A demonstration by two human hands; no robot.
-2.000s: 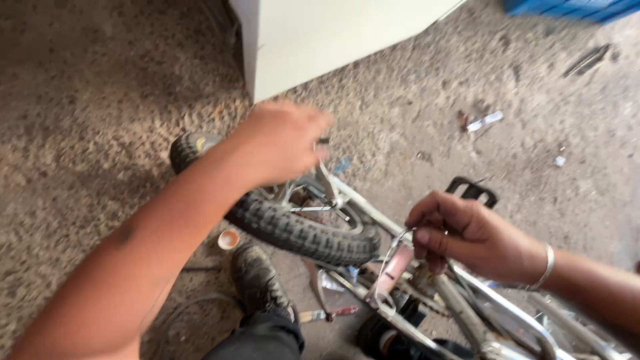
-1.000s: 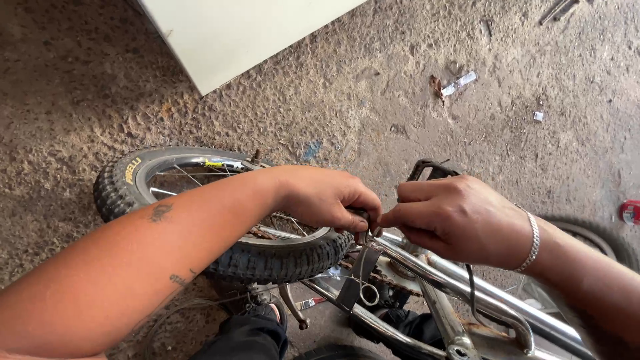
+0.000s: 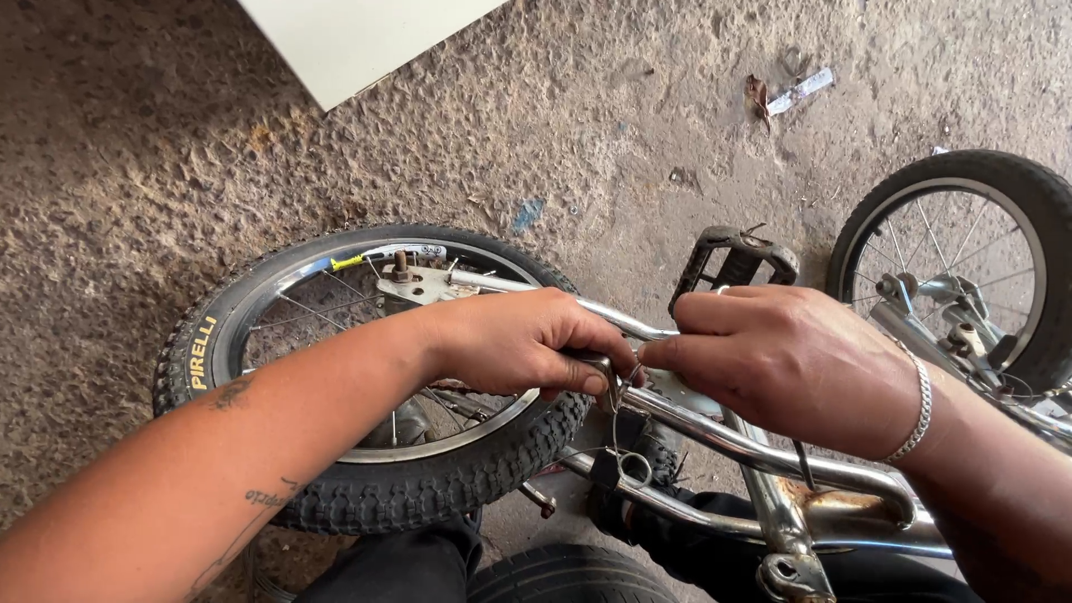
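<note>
A chromed bicycle frame (image 3: 712,431) lies across the lower middle, with a knobby-tyred wheel (image 3: 402,496) at its left end. Over the frame tubes beside this wheel, my left hand (image 3: 536,343) pinches a small metal part (image 3: 610,368) between thumb and fingers; its kind cannot be told. Thin metal wire (image 3: 634,469), ending in a loop, hangs from there by the lower tube. My right hand (image 3: 762,360), wearing a chain bracelet, meets the left, its fingertips closed at the wire's upper end. The fingers partly hide the joint between part and wire.
A black pedal (image 3: 733,255) sticks up behind my right hand. The other spoked wheel (image 3: 946,268) is at the right. A white panel (image 3: 368,42) stands at the top left on rough concrete. Another tyre (image 3: 569,578) and my dark-trousered legs are at the bottom edge.
My left hand, over the wheel two seconds ago, has come to the frame tubes beside my right hand. Both hands have stayed together there since one second ago. The view has shifted.
</note>
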